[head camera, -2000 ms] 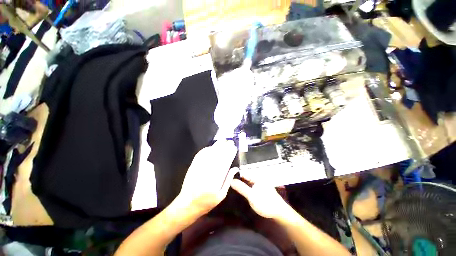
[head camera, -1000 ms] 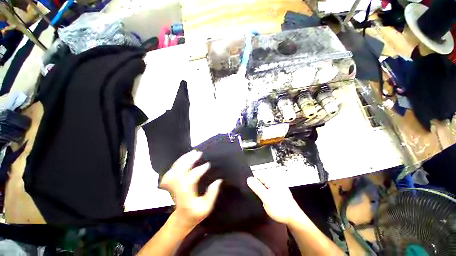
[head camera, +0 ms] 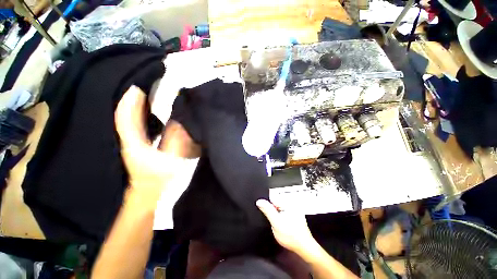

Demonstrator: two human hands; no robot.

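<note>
A black cut panel (head camera: 234, 147) lies in folds left of the overlock machine's needle area and hangs over the table's front edge. A bright white oval guard (head camera: 260, 128) hides the needle area. My left hand (head camera: 150, 155) is blurred, between the black garment pile (head camera: 82, 141) and the panel. Its fingers are spread, the upper ones over the pile's right edge, the thumb side against the panel's left edge. My right hand (head camera: 283, 223) is at the panel's right front edge, thumb on top and other fingertips hidden.
The lint-covered overlock machine (head camera: 338, 82) stands right of centre, with dark fluff (head camera: 332, 177) at its front. A fan (head camera: 463, 248) is at the lower right. A clear plastic bag (head camera: 111, 32) lies behind the pile, and a wooden board (head camera: 272, 19) behind the machine.
My left hand has moved left and up from the panel to beside the pile. The black fabric now lies bunched across the plate left of the needle area. My right hand stays near the front edge.
</note>
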